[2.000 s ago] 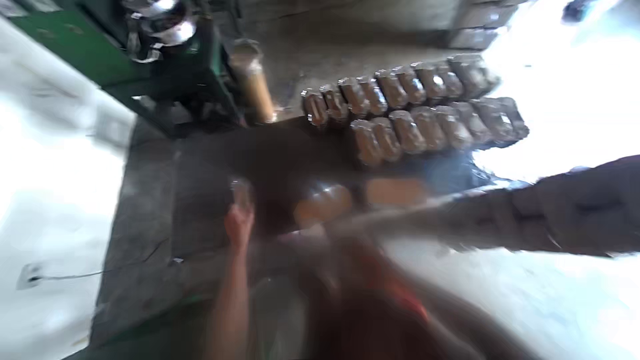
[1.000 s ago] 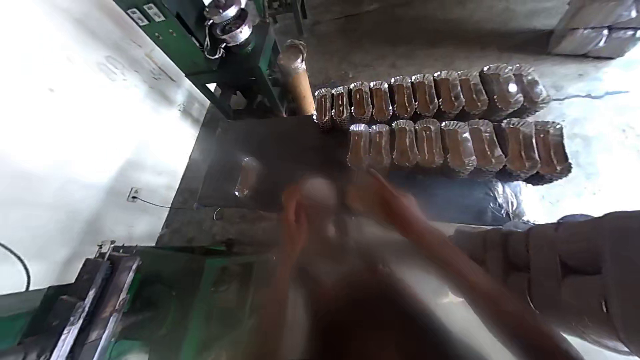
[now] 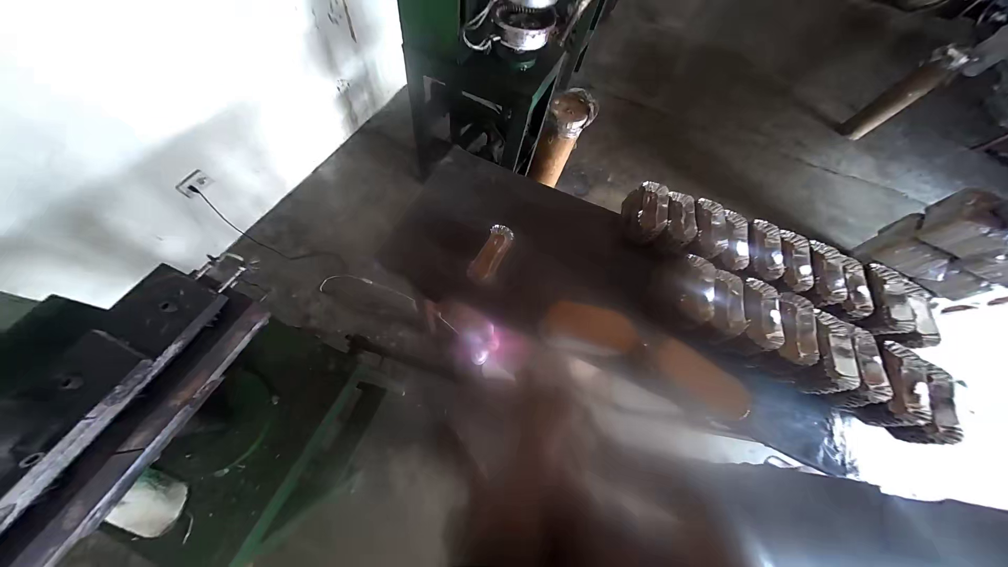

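Strong blur covers my hands and forearms at the lower middle. A blurred, pink-lit shape, apparently my left hand (image 3: 476, 339), is at the dark table's (image 3: 528, 205) near edge; its grip cannot be made out. My right hand cannot be separated from the brown blur (image 3: 551, 417) beside it. Two flat brown oval pieces, one at the middle (image 3: 591, 327) and one further right (image 3: 702, 378), lie close to the hands. A small brown elongated tray with a fluted rim (image 3: 491, 253) lies alone on the table. Two rows of fluted, shiny trays (image 3: 764, 315) stand in stacks along the right.
A green machine (image 3: 488, 87) stands behind the table, beside a brown cylinder with a wrapped top (image 3: 561, 138). A green and black metal machine (image 3: 157, 394) fills the lower left. A cable runs from a wall socket (image 3: 194, 183). Wrapped bundles (image 3: 945, 236) lie at right.
The view has turned and shifted. My hands, apart and raised over the near side of the table one second ago, are now mostly lost in blur. The lone tray still lies on the table.
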